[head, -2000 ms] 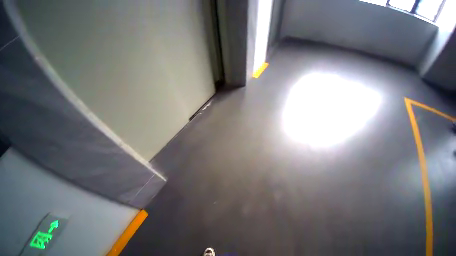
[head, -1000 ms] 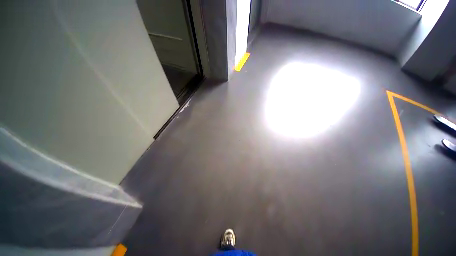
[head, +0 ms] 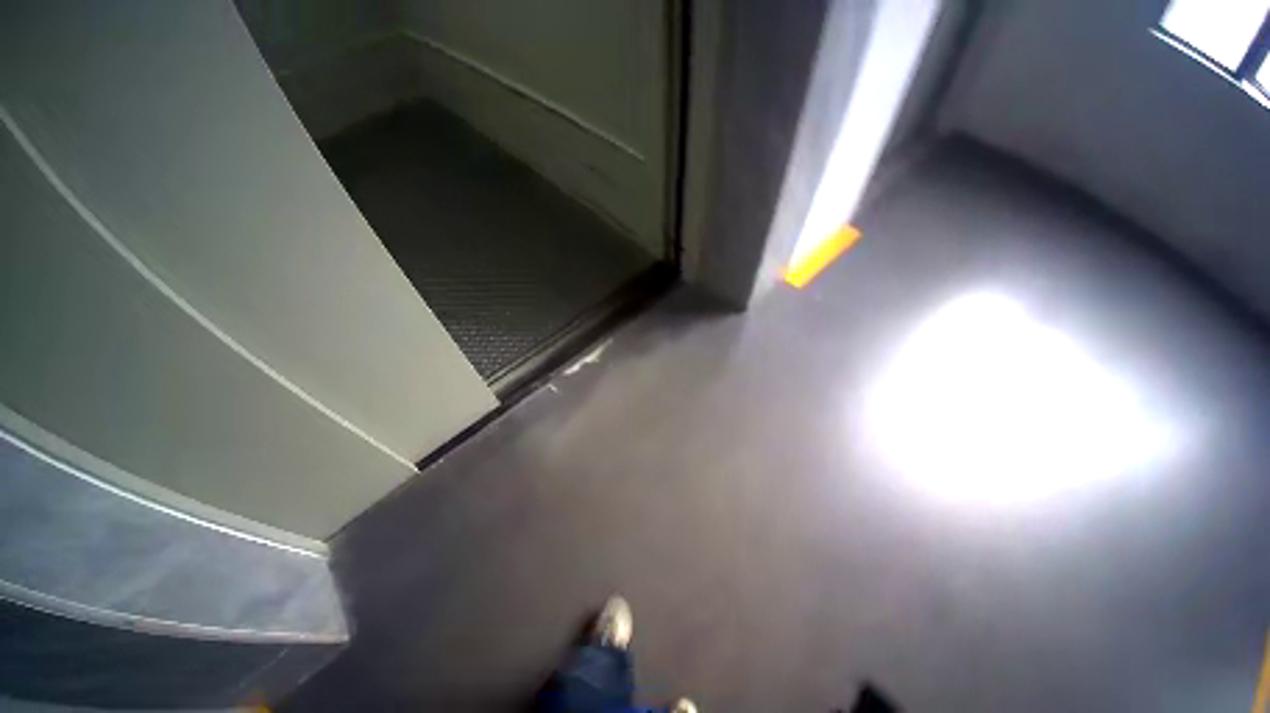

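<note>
The elevator door is a wide beige-grey panel at the left, partly open. Through the gap shows the elevator's dark studded floor with pale grey walls. A dark sill runs along the opening. Neither of my hands can be made out. A small dark blurred shape is cut off by the bottom edge; I cannot tell what it is.
My light shoe and blue trouser leg show at the bottom. A grey door frame stands right of the opening, with a yellow floor mark beside it. Bright glare lies on the grey floor. A window is at top right.
The elevator door has slid open further, showing more of the inside. The view has turned left and come closer. The exit sign and the shoes at the right have left the picture.
</note>
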